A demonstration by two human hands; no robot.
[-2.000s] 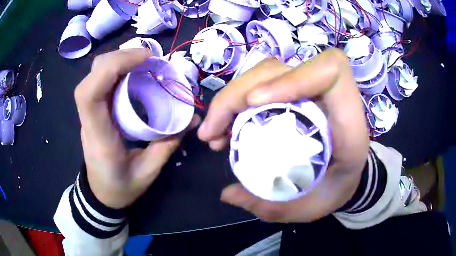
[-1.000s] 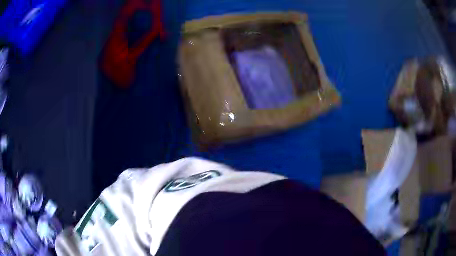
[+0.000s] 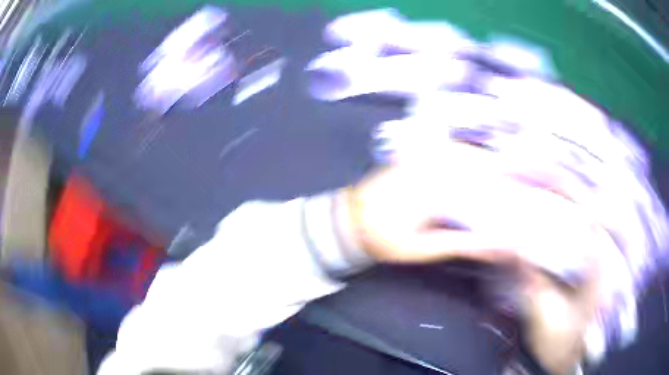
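The frame is strongly blurred and overexposed. My left hand (image 3: 400, 220) reaches in from the lower left, at the near side of a heap of lilac and white fan parts (image 3: 506, 124). My right hand (image 3: 557, 318) is a blurred shape at the lower right, beside the heap. The fingers of both hands are smeared into the bright parts, so whether either hand holds anything cannot be told.
A smaller group of lilac parts (image 3: 187, 62) lies on the black benchtop (image 3: 293, 139) at the upper left, with a small white piece (image 3: 259, 80) beside it. A thin blue object (image 3: 91, 126) lies farther left. A red stool (image 3: 77, 227) and cardboard (image 3: 37, 329) are beyond the bench edge.
The view swung from the bench to a carton on the floor and back to the bench. The housing and the impeller unit held earlier can no longer be made out in my hands.
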